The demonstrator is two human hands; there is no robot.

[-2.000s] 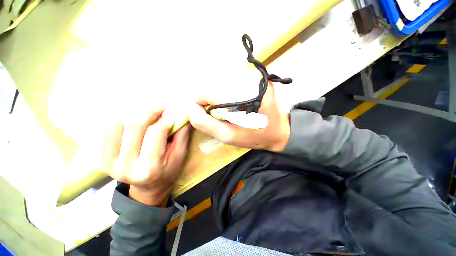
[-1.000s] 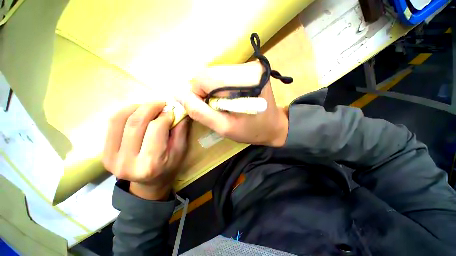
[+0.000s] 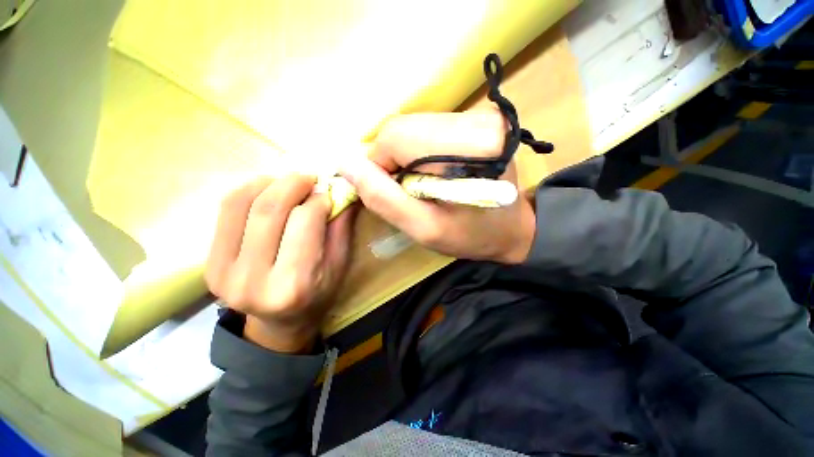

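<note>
A large yellow-olive leather panel (image 3: 187, 152) lies over the table, washed out by glare in its middle. My left hand (image 3: 281, 250) pinches the panel's folded edge (image 3: 342, 198) between thumb and fingers. My right hand (image 3: 446, 196) is directly beside it, closed around a pale, round-ended tool (image 3: 464, 191). The tool's working tip is hidden by my fingers. A knotted black cord (image 3: 510, 116) hangs around the tool, with a loop and a short tail over my right hand.
The tan work board (image 3: 544, 98) with a pale label strip (image 3: 390, 245) lies under my hands at the table edge. A blue-rimmed tray (image 3: 759, 34) and a dark block (image 3: 685, 18) are at the upper right. An olive piece (image 3: 53, 393) lies at the lower left.
Both hands, the tool and the cord have shifted slightly right in the picture. Glare on the panel has lessened since the earliest frame. Both grips look the same.
</note>
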